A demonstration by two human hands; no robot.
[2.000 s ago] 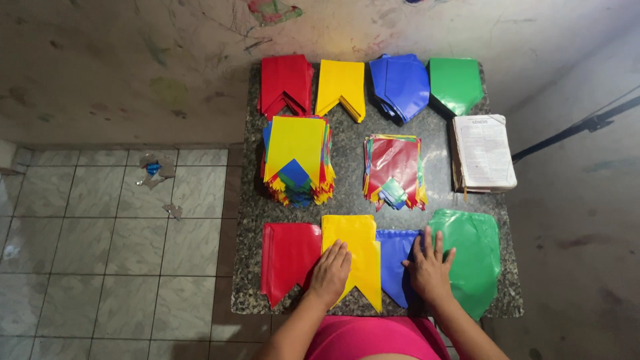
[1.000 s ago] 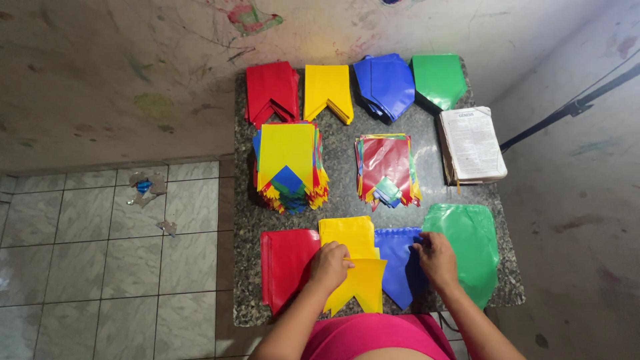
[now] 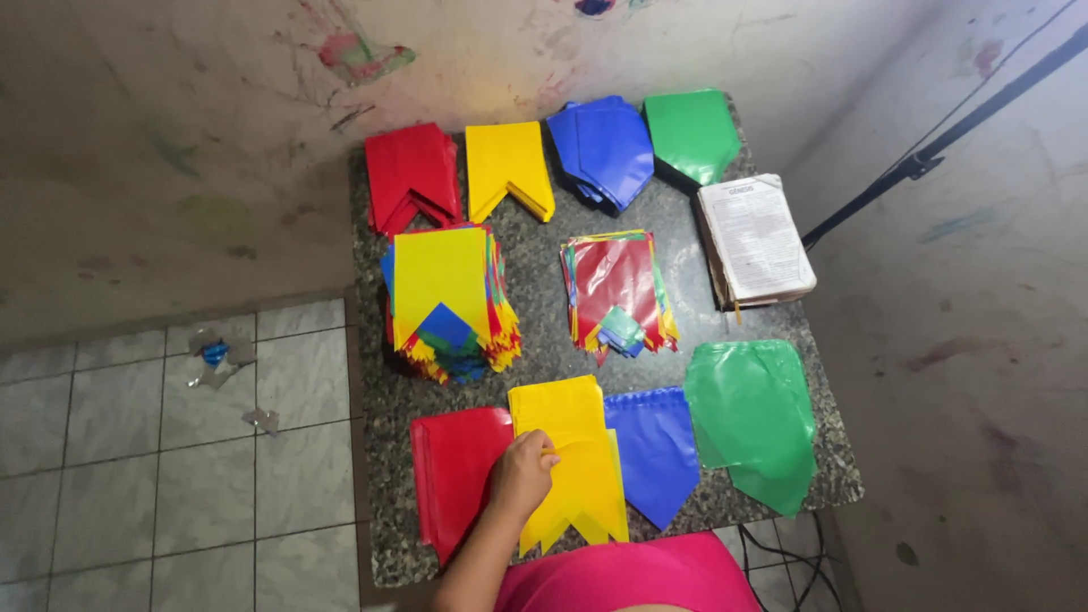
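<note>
Over the near pile of yellow swallow-tailed plastic flags is my left hand, its fingertips pinched together on the top sheet, which looks slightly raised there. My right hand is out of view. Left of the yellow pile lie red plastic flags, partly behind my left forearm. On its other side are blue pointed flags, then green ones spread unevenly. Farther back sit a thick mixed stack with a yellow flag on top and a smaller mixed stack topped by a red one.
Along the back of the granite table stand red, yellow, blue and green flag stacks. An open thick book lies at the right edge, near a dark pole. Scraps lie on the tiled floor.
My right hand, by the blue and green flags earlier, has left the view. The yellow flag's lower part, folded up one second ago, now lies down. My left hand remains at the yellow pile.
</note>
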